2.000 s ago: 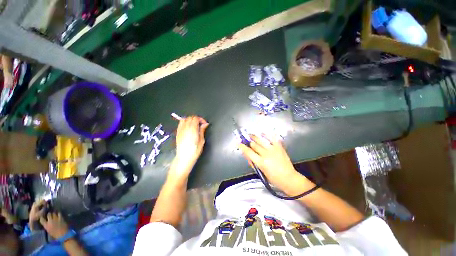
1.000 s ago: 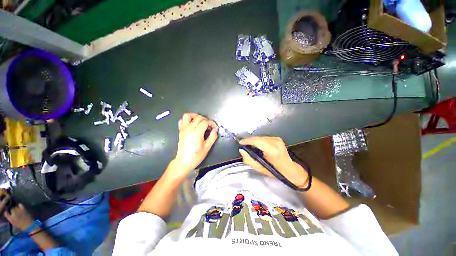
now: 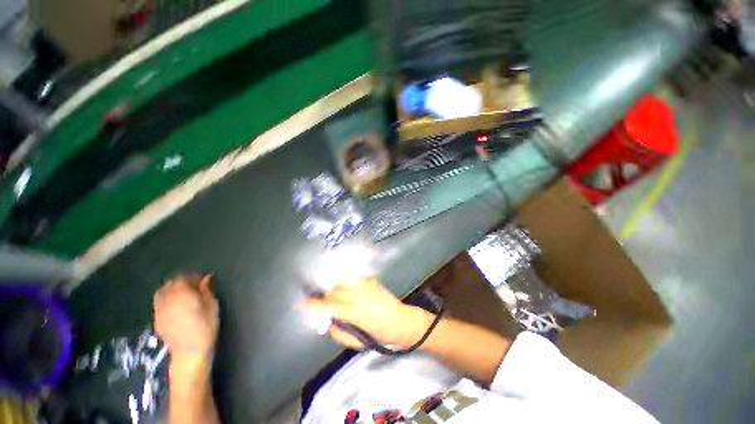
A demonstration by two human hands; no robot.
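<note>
The picture is blurred. My right hand [image 3: 368, 313] is closed around the black soldering iron [image 3: 351, 331], over a bright glare on the dark green bench [image 3: 248, 240]; its cord loops by my wrist and its tip cannot be made out. My left hand [image 3: 187, 316] is well to the left, fingers curled, beside loose small white parts [image 3: 139, 358]; whether it holds something cannot be seen. Silvery-blue boards [image 3: 326, 209] lie in a pile beyond my right hand.
A brown tape roll [image 3: 364, 164] stands by the boards. Behind are a small carton [image 3: 459, 122] and a red station light [image 3: 483, 139]. A purple-rimmed fan [image 3: 35, 339] is at left. A large cardboard box [image 3: 592, 273] and a red stool [image 3: 650, 128] are at right.
The view has swung right and tilted. My hands, close together a second ago with the iron tip at my left fingertips, are now apart, my left hand near the white parts.
</note>
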